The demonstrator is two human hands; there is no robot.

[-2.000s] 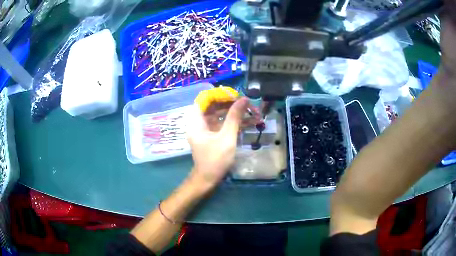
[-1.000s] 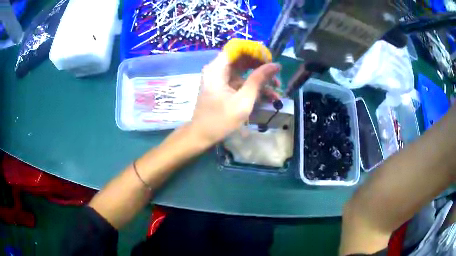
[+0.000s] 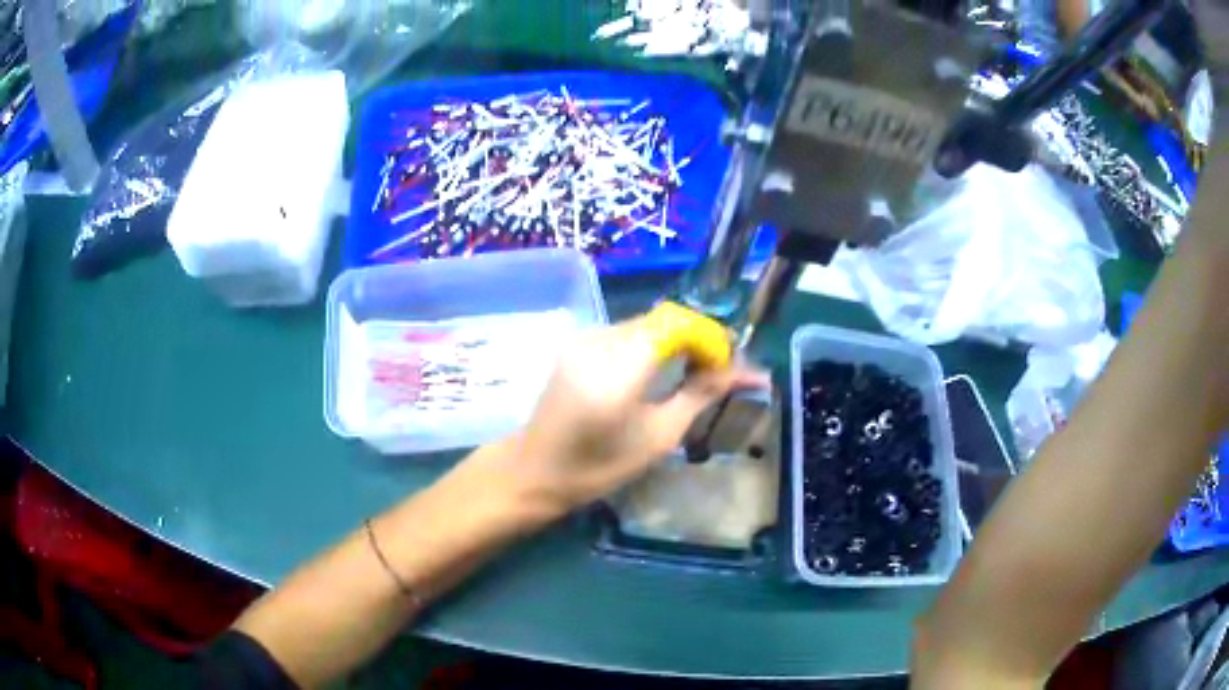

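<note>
My left hand [image 3: 607, 404] reaches in from the lower left, with thumb and fingertips close together at the press fixture [image 3: 728, 429], just under the ram [image 3: 766, 299]. A curved yellow item [image 3: 691, 334] sits at its fingers. Whether the fingertips pinch a pin is too blurred to tell. The press head [image 3: 863, 128], marked P6496, stands above, with its dark lever [image 3: 1078, 61] running to the top right. My right forearm crosses the right side; the hand itself is cut off by the top right edge. A worn base plate [image 3: 701, 499] lies below the fixture.
A clear box [image 3: 465, 286] with pins stands left of my left hand, with a heaped blue tray [image 3: 714, 108] behind it. A clear box of black rings [image 3: 869, 465] stands right of the press, beside a dark flat rectangle [image 3: 981, 438]. White boxes [image 3: 263, 182] and plastic bags [image 3: 991, 263] lie behind.
The camera view has shifted. My left hand's fingertips are lower and closer over the fixture, and the dark piece seen at them before is now indistinct. My right forearm stays at the right.
</note>
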